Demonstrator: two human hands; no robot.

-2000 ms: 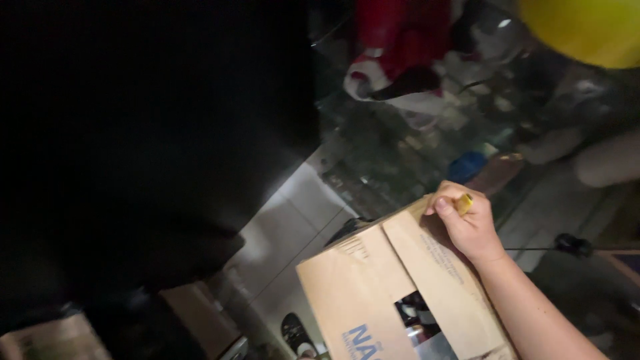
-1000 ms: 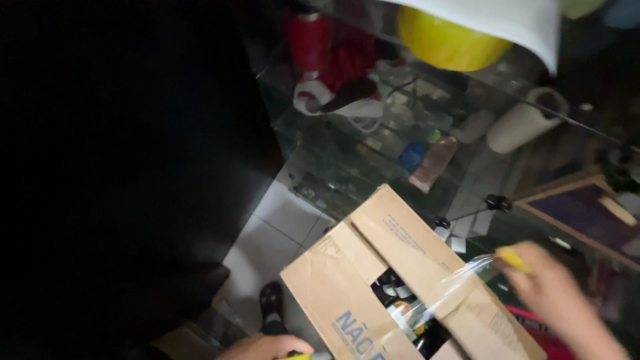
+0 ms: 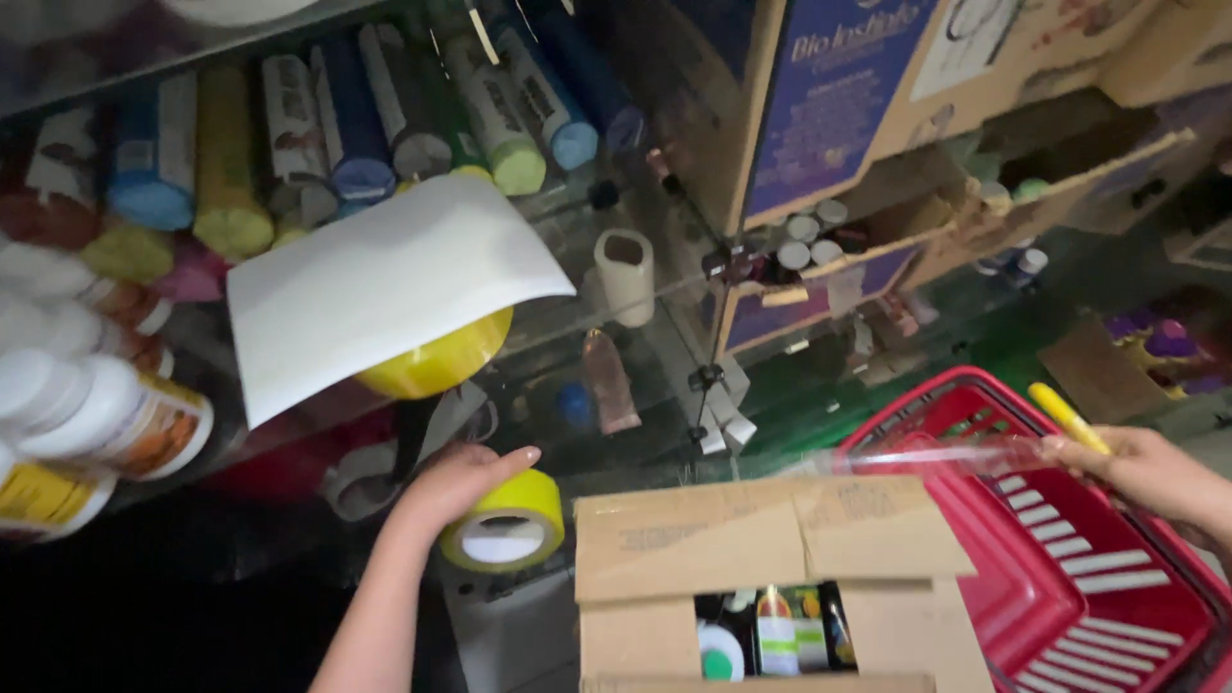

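My left hand [image 3: 472,481] holds a roll of yellow packing tape [image 3: 505,525], its thumb over the top, just left of a cardboard box [image 3: 693,539]. My right hand [image 3: 1116,462] is right of the box, above a red basket; it grips a yellow box cutter or marker [image 3: 1068,419], too blurred to tell which, and the end of a strip of clear tape [image 3: 924,460]. The strip stretches from near the box's far edge to that hand. Between the box flaps a gap shows bottles or jars [image 3: 789,630] with green and white labels.
The red plastic basket [image 3: 1039,577] stands right of the box. Glass shelves beyond hold a white sheet [image 3: 395,279] over a yellow round object [image 3: 443,356], tubes [image 3: 356,135], white bottles [image 3: 106,414], a pink tube [image 3: 611,385] and open cartons [image 3: 828,298].
The view has shifted toward the shelves and basket. The left hand, at the lower edge a second ago, now shows with the yellow tape roll. The right hand has moved out beyond the box.
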